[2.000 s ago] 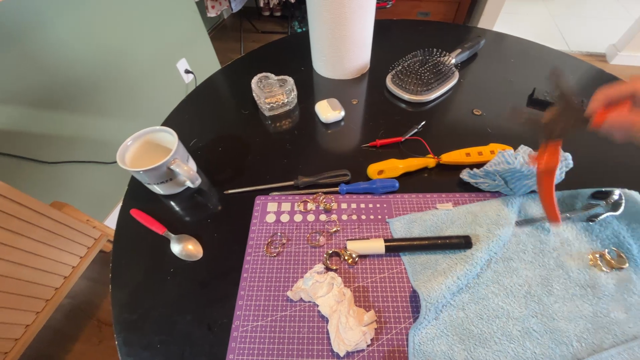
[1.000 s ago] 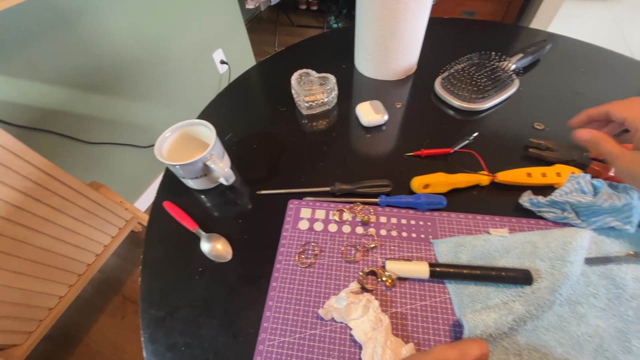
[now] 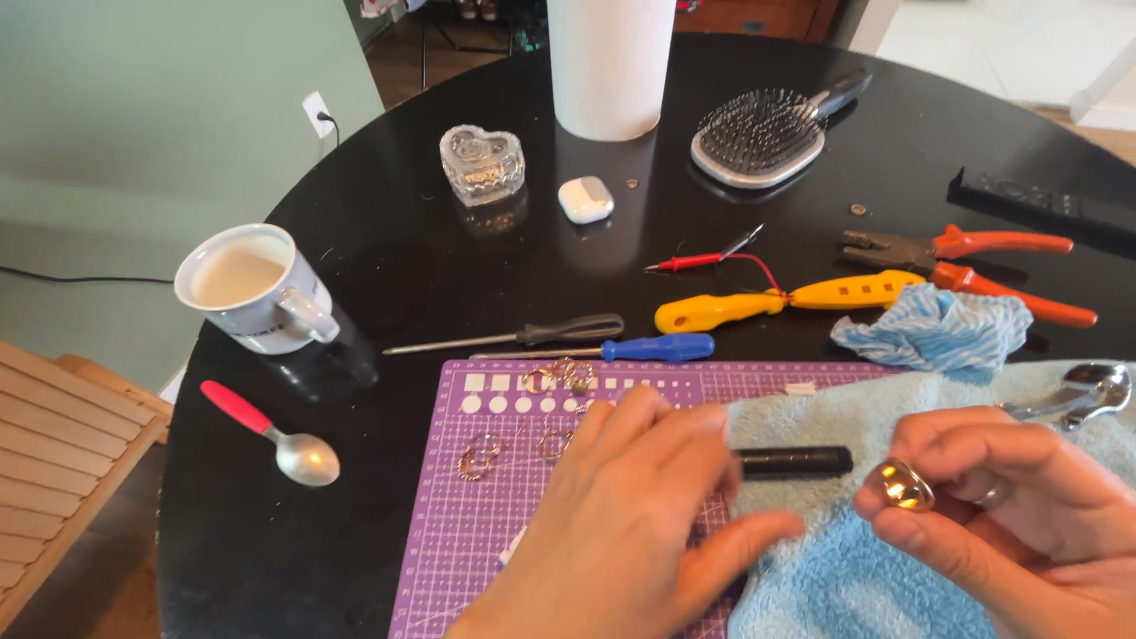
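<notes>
My right hand (image 3: pixel 1003 524) pinches a shiny gold-coloured ring (image 3: pixel 903 485) between thumb and fingers above the light blue towel (image 3: pixel 799 577). Palm down, my left hand (image 3: pixel 639 515) reaches over the purple cutting mat (image 3: pixel 461 550), hiding part of the black marker (image 3: pixel 794 461); its fingertips are blurred and whether they hold anything cannot be seen. Near those fingers lie several pieces of metal jewellery, among them a twisted hoop (image 3: pixel 480 457) and a small cluster (image 3: pixel 564 377). A bit of white tissue (image 3: pixel 512 544) peeks out beside the left hand.
Behind the mat lie a black-handled screwdriver (image 3: pixel 568 329), a blue-handled one (image 3: pixel 657 347), a yellow tester (image 3: pixel 719 312), orange-handled pliers (image 3: pixel 905 253) and a crumpled blue cloth (image 3: pixel 941 328). A mug (image 3: pixel 253 288) and a red-handled spoon (image 3: pixel 306 457) are at left; a hairbrush (image 3: pixel 759 142) and paper roll (image 3: pixel 608 71) stand farther back.
The pliers, held up in a hand two seconds ago, now lie on the table. Both hands have come in over the mat and towel, and the right one now has a gold ring.
</notes>
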